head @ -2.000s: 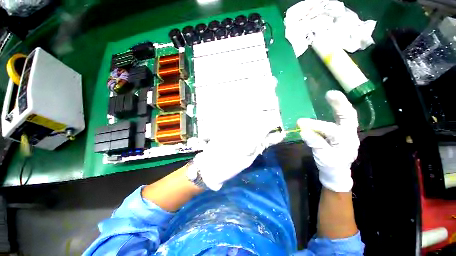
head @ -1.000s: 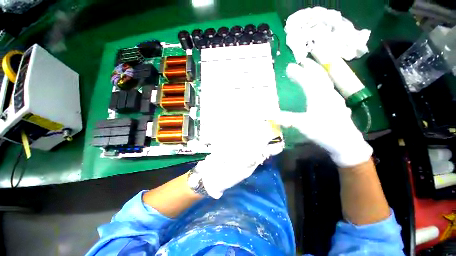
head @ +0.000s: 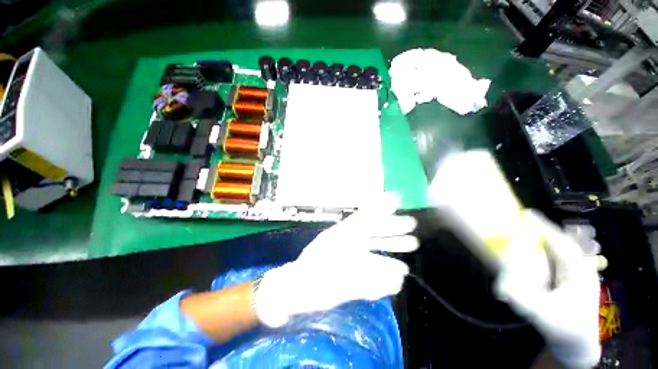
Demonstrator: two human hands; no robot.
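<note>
The large power circuit board [head: 269,155] lies on a green mat in front of me, with three orange-copper wound blocks, black capacitors and a wide area of white blocks. My gloved right hand [head: 555,281] is at the lower right, blurred, shut around the fat white syringe [head: 472,198] with its yellow band. The syringe's narrow end points up and left; its details are smeared by motion. My gloved left hand [head: 339,259] is at the board's front right corner, fingers apart, with nothing visible in it.
A white tape dispenser [head: 61,122] stands at the left edge. A crumpled white cloth [head: 436,81] lies behind the board's right side. A black bin [head: 570,169] with clear plastic stands at the right. A thin dark cord hangs below the bench edge.
My right hand has left the board's corner and taken up the syringe, which lay by the cloth. My left hand's fingers have spread away from the corner. The view has shifted.
</note>
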